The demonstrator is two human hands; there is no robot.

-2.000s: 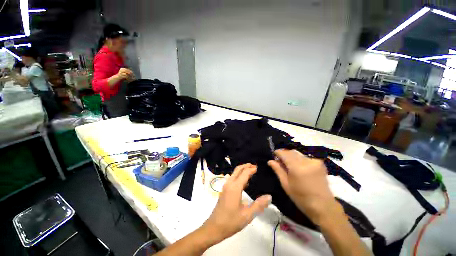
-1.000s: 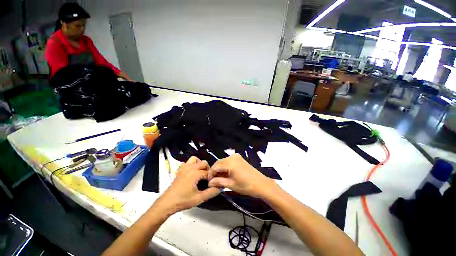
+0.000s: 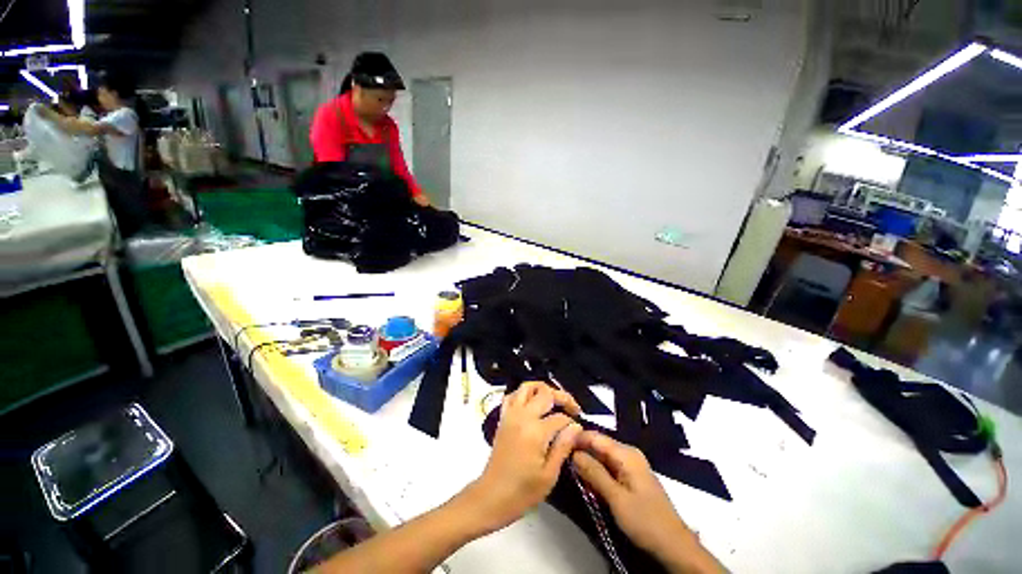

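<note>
My left hand [image 3: 525, 448] and my right hand [image 3: 614, 480] are close together, fingers pinched on a black pouch [image 3: 569, 518] at the table's near edge. A thin pale zipper line [image 3: 594, 518] runs down from my fingertips toward the bottom of the picture. The fingers hide the exact spot they grip. A pile of black bags and straps [image 3: 583, 320] lies just beyond my hands, with flat strap ends spread to the right and one to the left.
A blue tray [image 3: 375, 387] with jars and an orange bottle [image 3: 448, 312] stand left of the pile. Black straps [image 3: 913, 409] and an orange hose [image 3: 973, 514] lie at right. A person [image 3: 364, 135] in red stands behind a black bag stack [image 3: 353, 219]. A stool [image 3: 101, 460] stands at lower left.
Two seconds ago my hands were apart over the pile; now they are together on the pouch. The view swung right and back. The person in red now has an arm down at the stack.
</note>
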